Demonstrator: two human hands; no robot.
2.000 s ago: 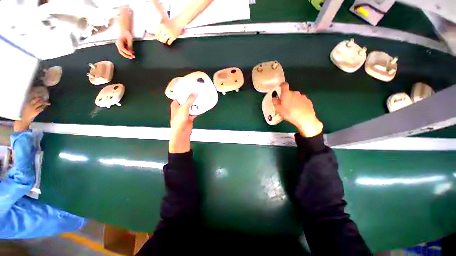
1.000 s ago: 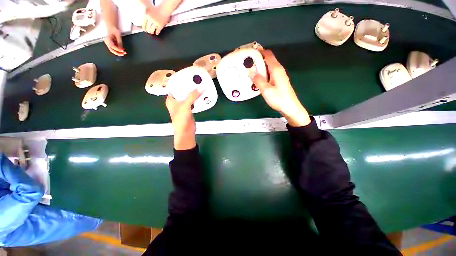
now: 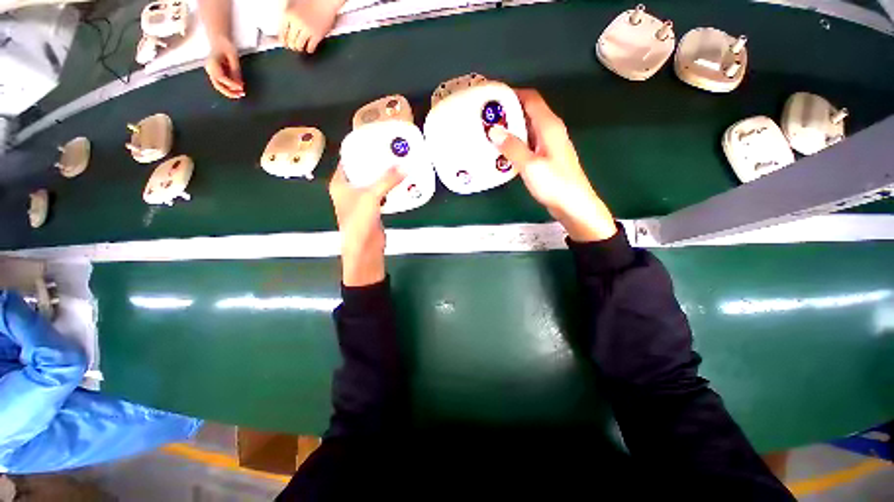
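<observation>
My left hand (image 3: 360, 211) holds a white plug-in unit (image 3: 377, 162) face up over the belt, thumb near its lower buttons. Its round display (image 3: 399, 147) is lit blue-white. My right hand (image 3: 559, 167) holds a second white plug-in unit (image 3: 456, 142) beside it, thumb on its front just below the display. That unit's display (image 3: 493, 112) is also lit; I cannot read the digits surely. The two units are close side by side. The plug pins of both held units are hidden.
The dark green conveyor belt (image 3: 294, 216) carries several more units, some with pins up (image 3: 635, 44). A pale side rail (image 3: 471, 238) borders the glossy worktop (image 3: 235, 363). A grey post (image 3: 774, 196) crosses at right. Another person's hands (image 3: 304, 27) are across the belt; a blue sleeve (image 3: 59, 392) is at left.
My right hand lifted its unit from the belt and turned it face up beside the left one. Both displays, dark one second ago, are now lit. Units on the belt have shifted left in view.
</observation>
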